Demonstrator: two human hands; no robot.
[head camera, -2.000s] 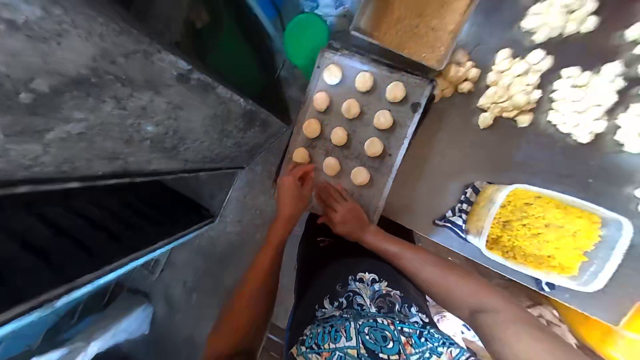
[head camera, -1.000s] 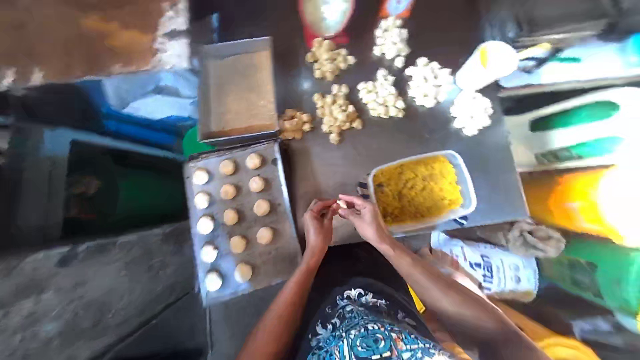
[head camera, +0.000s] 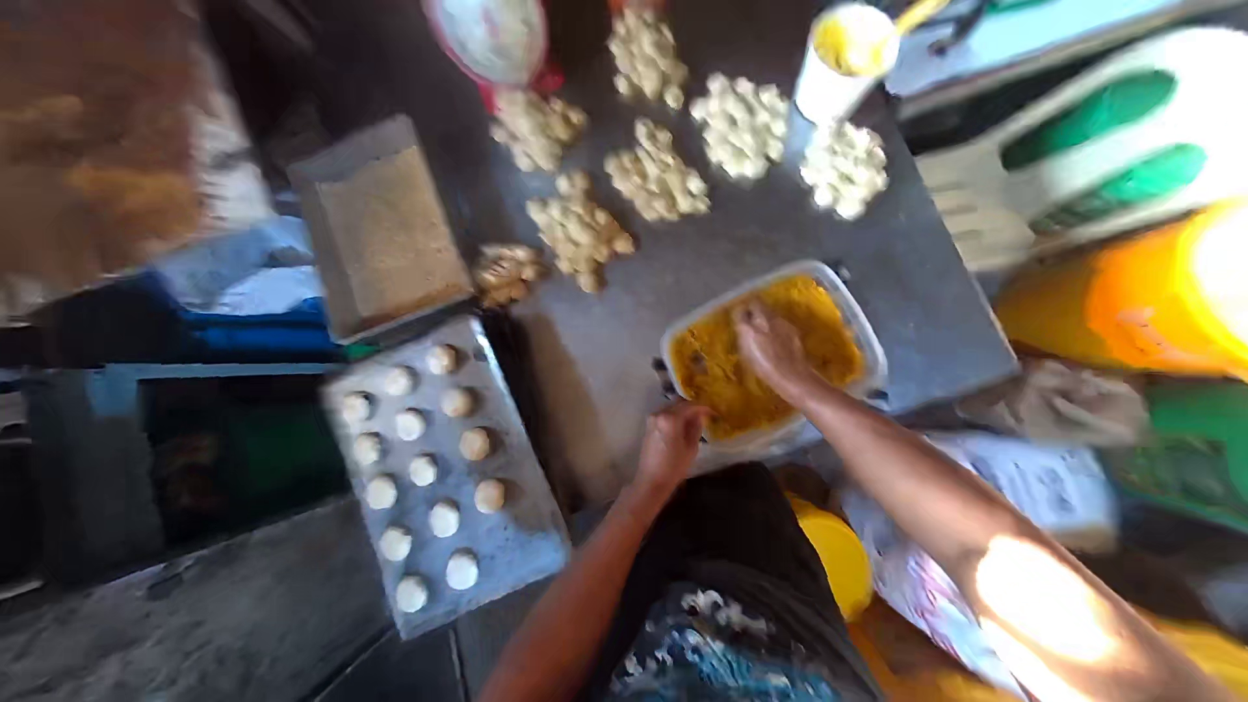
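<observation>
My right hand (head camera: 770, 346) reaches into the yellow crumbly filling (head camera: 814, 317) in a white plastic tub (head camera: 871, 341); its fingertips are blurred against the filling. By the tub's near left corner is my left hand (head camera: 673, 439), its fingers curled; whether it holds a small dough piece cannot be made out. Rows of round, flattened dough pieces (head camera: 445, 519) lie on a metal baking tray (head camera: 522, 507) at the left. Several heaps of small dough lumps (head camera: 658, 175) sit on the dark table (head camera: 624, 322) beyond the tub.
A rectangular metal pan (head camera: 390, 234) with a brown layer inside adjoins the baking tray. At the back stand a round red-rimmed dish (head camera: 492, 39) and a white container (head camera: 843, 63) with yellow contents. An orange container (head camera: 1121, 292) is past the table's right edge.
My right hand has gone from beside my left hand, where both met at a small pale piece, into the yellow filling. Two seconds ago both hands were at the baking tray. The view has swung right.
</observation>
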